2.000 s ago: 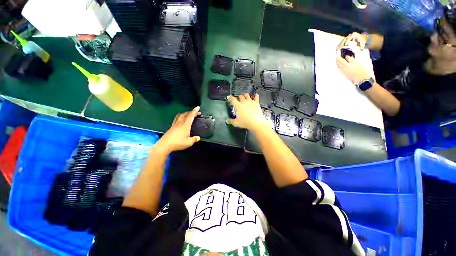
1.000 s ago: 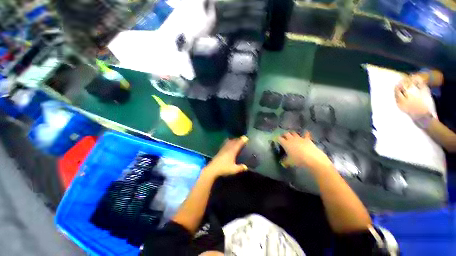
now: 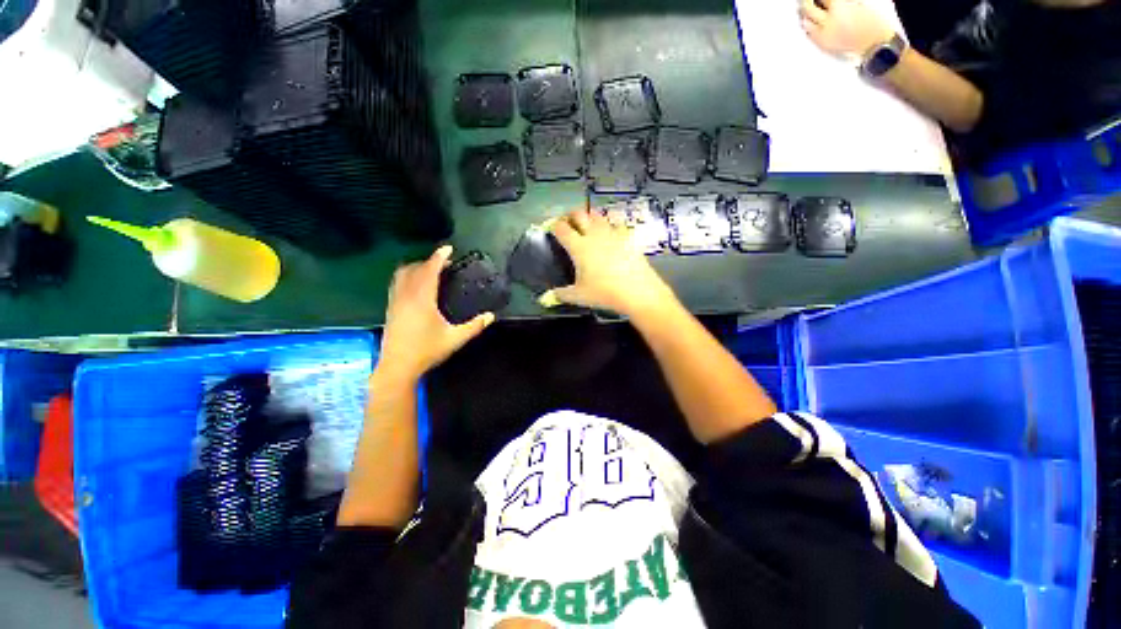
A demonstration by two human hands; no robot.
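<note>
Black plastic covers (image 3: 617, 161) lie in uneven rows on the dark green bench (image 3: 516, 31). My left hand (image 3: 418, 322) is at the bench's front edge, thumb and fingers around the left side of one cover (image 3: 475, 286) lying flat. My right hand (image 3: 605, 267) grips the right side of another cover (image 3: 536, 261), just right of the first; this one looks tilted. Pale yellow caps show on some fingertips. A yellow squeeze bottle (image 3: 219, 259) with a long nozzle lies on its side at the left.
Tall stacks of covers (image 3: 289, 123) stand left of the rows. A blue tote (image 3: 105, 492) with covers and clear plastic is at lower left. Another blue tote (image 3: 910, 332) is at right. A person's forearm (image 3: 928, 89) rests over a white sheet (image 3: 818, 117) at upper right.
The view swung left, then back and nearer the bench edge. The cover at my right hand now shows more, close beside the left one. The other person's hand has moved towards the sheet's far part.
</note>
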